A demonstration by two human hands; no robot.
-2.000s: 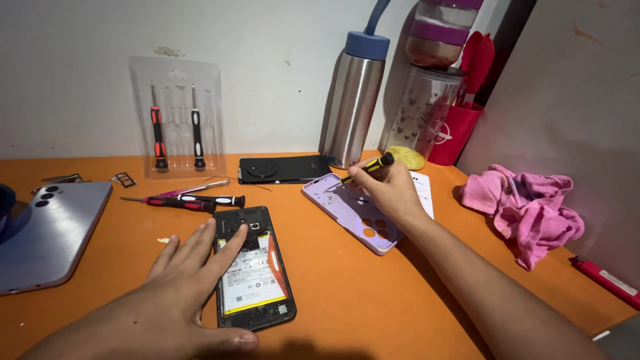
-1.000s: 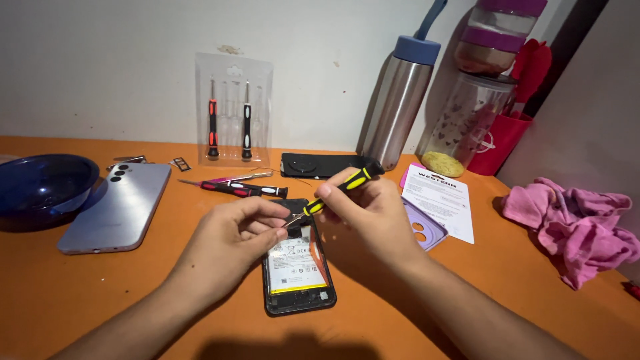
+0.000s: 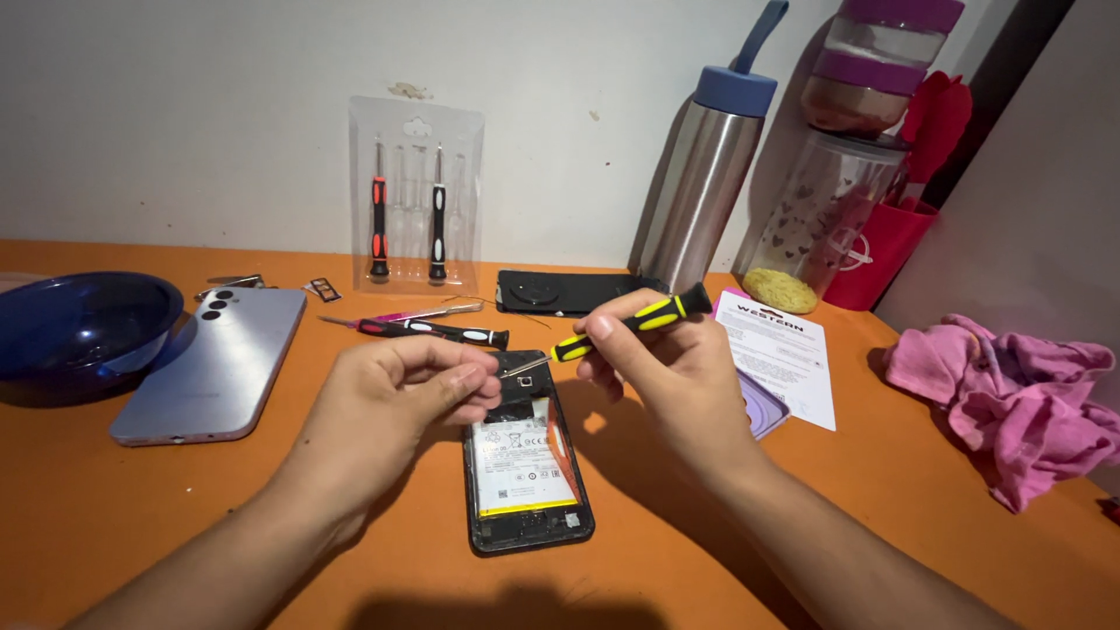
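An opened smartphone (image 3: 528,464) lies face down on the orange table, its white battery and dark inner parts exposed. Above its upper end, my right hand (image 3: 674,376) holds a yellow-and-black precision screwdriver (image 3: 626,327), its shaft slanting down to the left. My left hand (image 3: 411,394) is beside the shaft's tip with thumb and fingers pinched together; whether something tiny is between them cannot be told. The tip is partly hidden at the fingertips. Behind my right hand, a purple phone case (image 3: 770,404) shows in part beside a printed card (image 3: 779,354).
Screwdrivers (image 3: 455,333) and a tweezers-like tool lie behind the phone. A clear blister pack (image 3: 417,197) leans on the wall, near a black back cover (image 3: 569,293). Left are a lilac phone (image 3: 214,367) and blue bowl (image 3: 87,332); right, a steel bottle (image 3: 709,184) and pink cloth (image 3: 1006,394).
My right hand has brought the screwdriver from the purple case to above the opened phone. My left hand has lifted off the phone and is pinched near the screwdriver's tip. The view has shifted.
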